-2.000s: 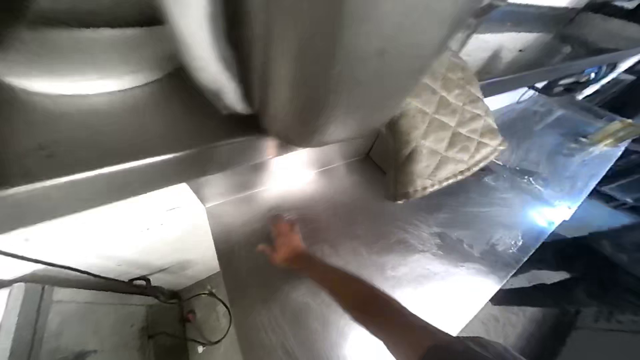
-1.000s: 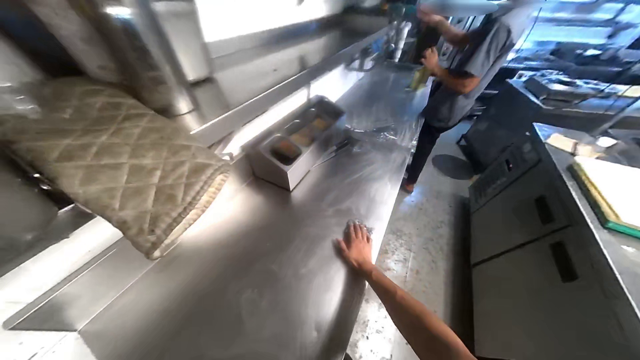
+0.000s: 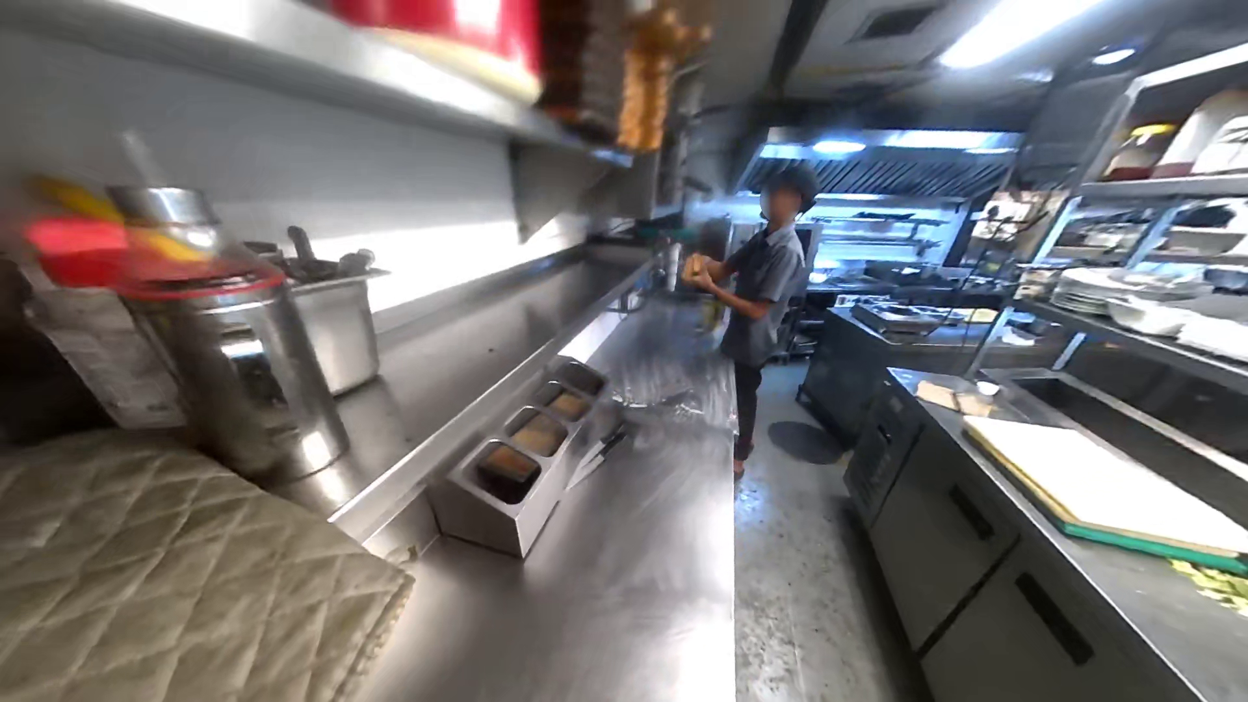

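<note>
Neither my left hand nor my right hand shows in the view now. In front of me runs a stainless steel counter (image 3: 624,546). On it stands a steel condiment holder (image 3: 487,517) with several small pans, some holding brownish contents. A knife (image 3: 600,456) lies against the holder's right side. Clear plastic film (image 3: 673,380) is spread on the counter farther back. A quilted beige cloth (image 3: 185,575) fills the lower left corner, close to the camera.
A steel canister (image 3: 244,380) and a steel container with utensils (image 3: 336,327) stand on the raised ledge at left. A co-worker (image 3: 770,273) stands at the counter's far end, hands raised. Across the aisle, cutting boards (image 3: 1102,483) lie on another counter, below a shelf of plates (image 3: 1121,288).
A hand and forearm, over the counter in both earlier frames, are out of sight now. The view has swung up and along the kitchen.
</note>
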